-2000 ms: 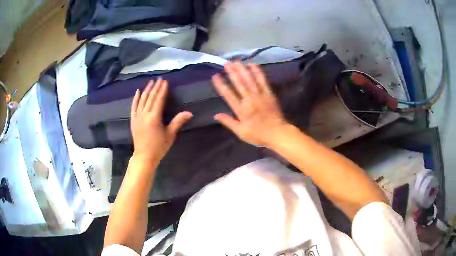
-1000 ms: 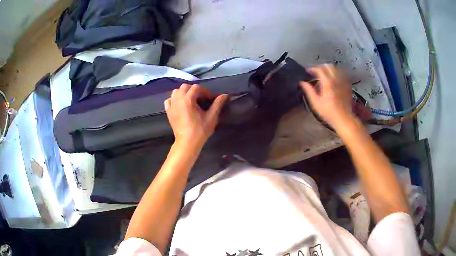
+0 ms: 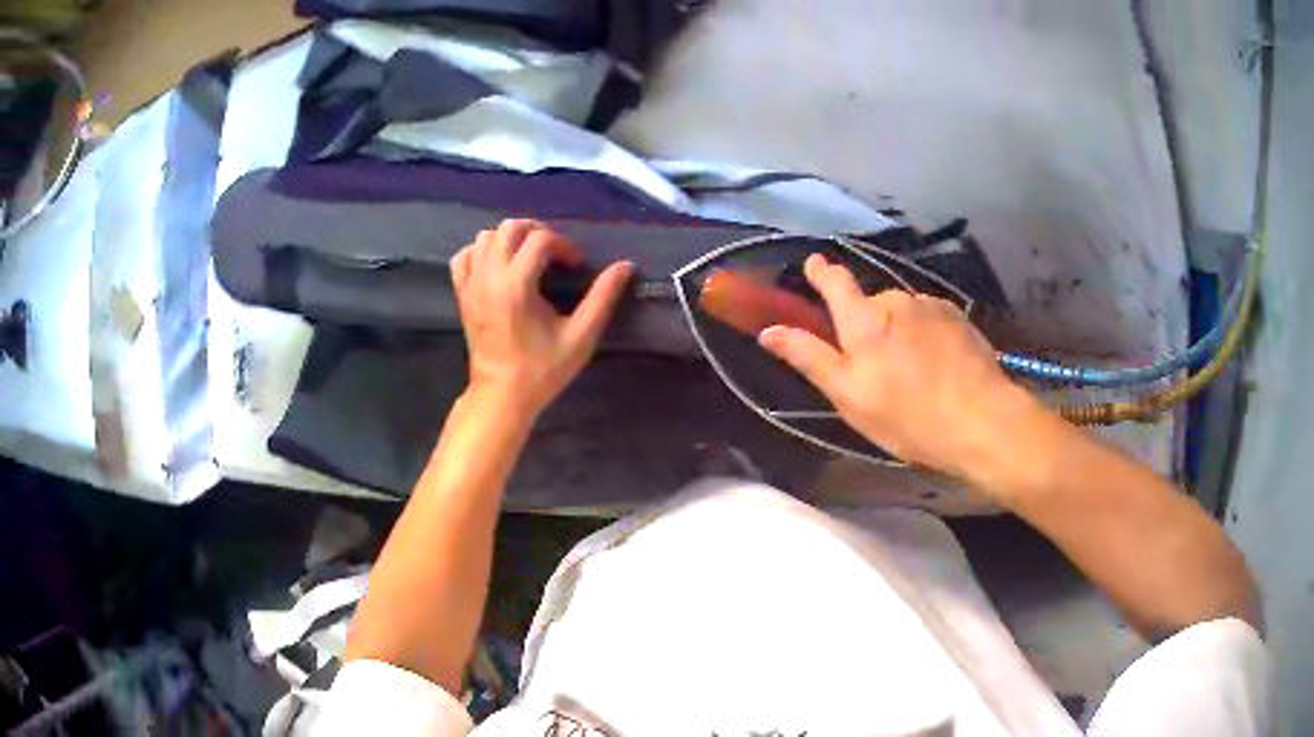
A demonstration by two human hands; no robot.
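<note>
A dark garment piece [image 3: 432,410] lies over a long padded board with a rounded left end [image 3: 252,238]. A seam runs lengthwise along it. My left hand [image 3: 526,317] is on the cloth at the middle, fingertips and thumb pinching the cloth at the seam. My right hand [image 3: 901,367] grips the orange-brown handle [image 3: 764,305] of the steam iron. The iron [image 3: 742,360] is over the right part of the garment, its pointed tip towards my left hand. Whether its sole touches the cloth is hard to tell.
Blue and yellow-brown hoses [image 3: 1138,372] run right from the iron and up. A dark garment pile [image 3: 476,17] is at the back. White cloth with dark flaps [image 3: 533,137] lies behind the board. Scraps [image 3: 303,634] are heaped below the table at lower left.
My right hand has taken hold of the iron and brought it left onto the garment. My left hand stays at the seam. The cloth at the right end lies flatter. The camera view has shifted.
</note>
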